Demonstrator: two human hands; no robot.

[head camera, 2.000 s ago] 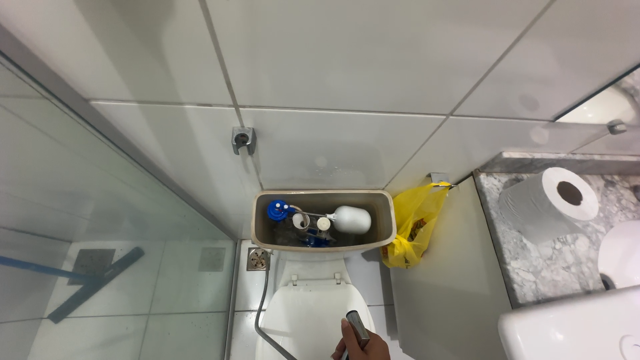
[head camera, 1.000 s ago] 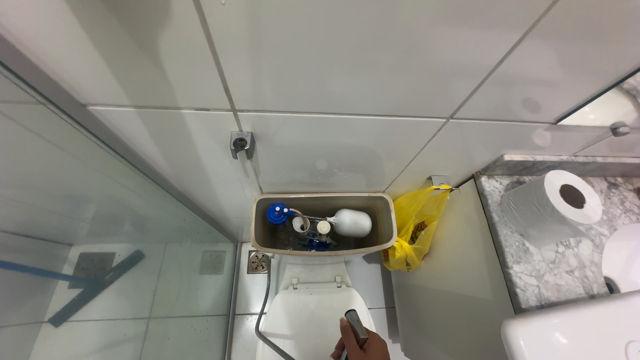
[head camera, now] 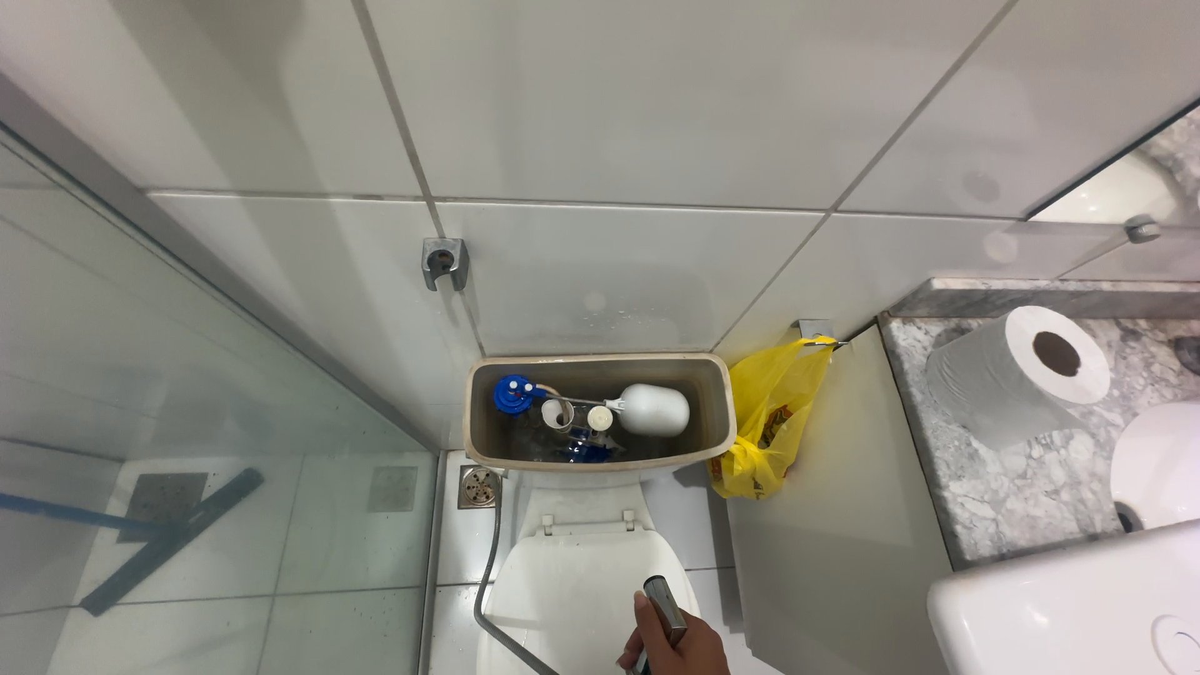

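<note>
My right hand (head camera: 682,645), at the bottom edge, grips a chrome handheld bidet sprayer (head camera: 664,605) over the closed white toilet lid (head camera: 572,586). A grey hose (head camera: 491,572) curves from beside the cistern down to the bottom edge. Behind the lid, the toilet cistern (head camera: 727,422) stands uncovered. Inside are a blue-capped fill valve (head camera: 513,395), a white float (head camera: 655,411) on an arm, and a white overflow tube (head camera: 557,414) with a thin tube at it. My left hand is not seen.
A chrome sprayer holder (head camera: 444,263) is on the tiled wall. A yellow plastic bag (head camera: 771,412) hangs beside the cistern. On the right, a toilet paper roll (head camera: 1017,375) rests on the marble counter (head camera: 998,497), near a white ceramic-looking lid (head camera: 1078,609). A squeegee (head camera: 173,542) shows through the glass panel (head camera: 309,375) at left.
</note>
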